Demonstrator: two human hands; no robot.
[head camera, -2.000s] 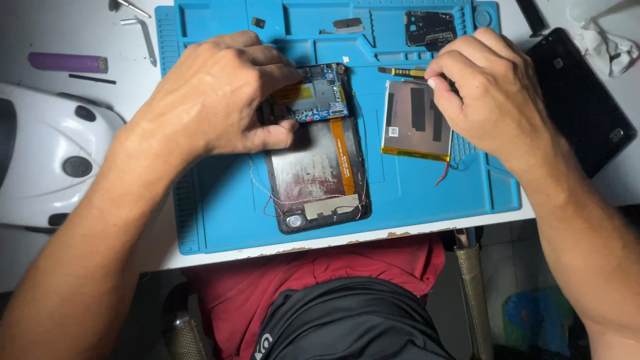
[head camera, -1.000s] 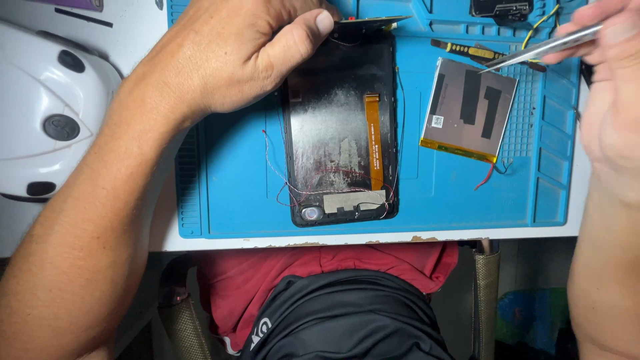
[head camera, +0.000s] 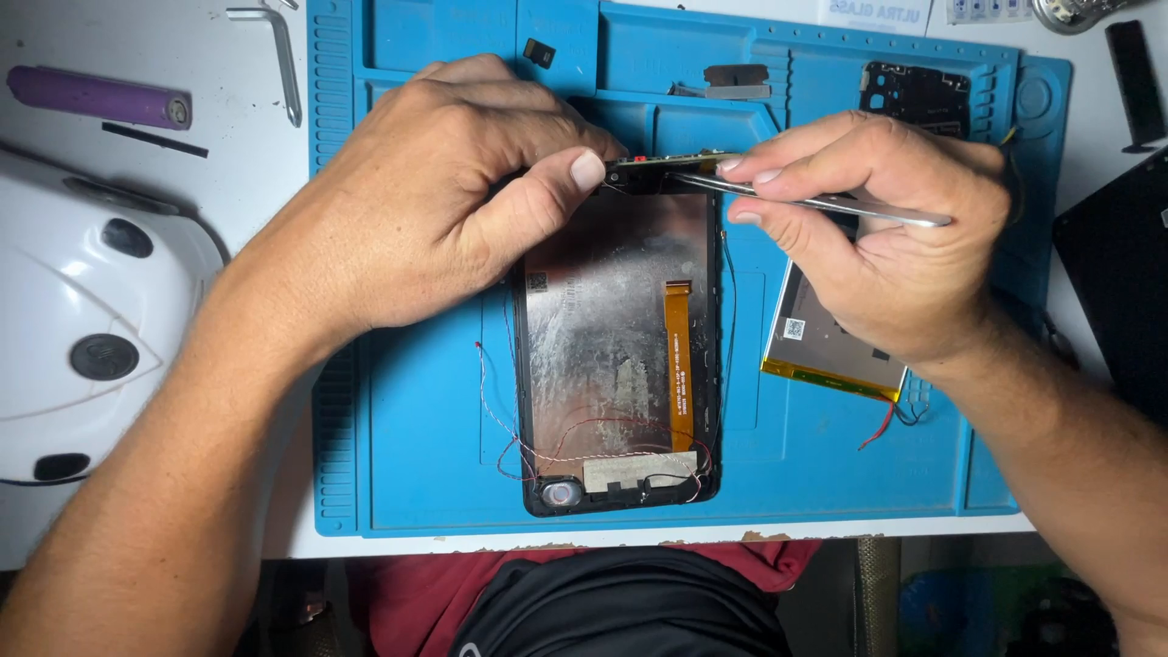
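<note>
My left hand (head camera: 456, 182) pinches the left end of a circuit board (head camera: 675, 162), tilted up on edge at the top of an opened tablet's screen frame (head camera: 593, 338). In my right hand (head camera: 876, 210) are metal tweezers (head camera: 821, 205), their tips at the underside of the board. An orange flex cable (head camera: 678, 365) runs down the inside of the frame. Thin twisted wires (head camera: 566, 454) loop over the lower end, near a round part (head camera: 560, 493). A flat battery pack (head camera: 821, 342) with red and black leads lies partly under my right hand.
A blue silicone repair mat (head camera: 411, 438) lies under the work. Around it are a memory card (head camera: 539, 53), a black phone part (head camera: 915, 96), a purple cylindrical cell (head camera: 100, 96), a hex key (head camera: 278, 55), a white plastic object (head camera: 100, 301) and a black panel (head camera: 1122, 274).
My right hand has brought the tweezers from above the battery to the board's underside. Two seconds ago the board lay flatter, its component side showing; now it is on edge.
</note>
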